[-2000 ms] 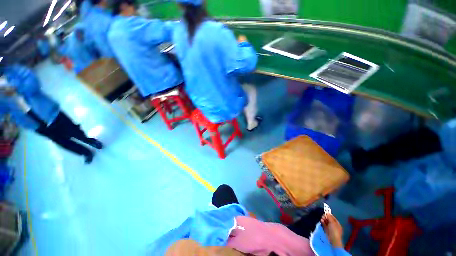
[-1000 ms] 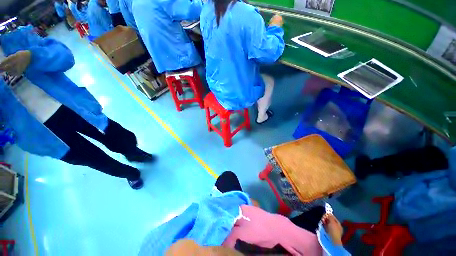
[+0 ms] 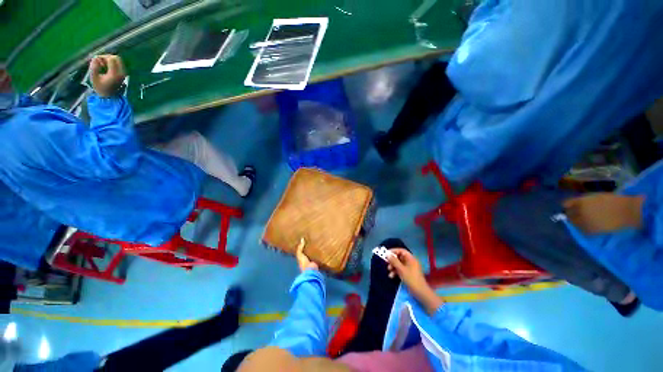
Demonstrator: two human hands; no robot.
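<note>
The tan woven seat cushion (image 3: pixel 320 214) lies in front of me, on a patterned grey seat edge. My left hand (image 3: pixel 307 259) touches the cushion's near edge, one digit on top; the other fingers are hidden, so its grip is unclear. My right hand (image 3: pixel 407 270) is right of the cushion, above my dark-trousered leg. It pinches a small white piece with dark marks (image 3: pixel 382 253) between thumb and fingertips.
A green conveyor (image 3: pixel 218 93) crosses ahead with two film-covered panels (image 3: pixel 289 52). A blue bin (image 3: pixel 320 156) stands below. Seated workers on red stools flank me (image 3: pixel 501 232). Another person's hand (image 3: pixel 605 212) is at right.
The view has swung right. My left hand, not visible before, is at the cushion's edge. My right hand still holds the small white piece. The worker walking at left is no longer fully visible.
</note>
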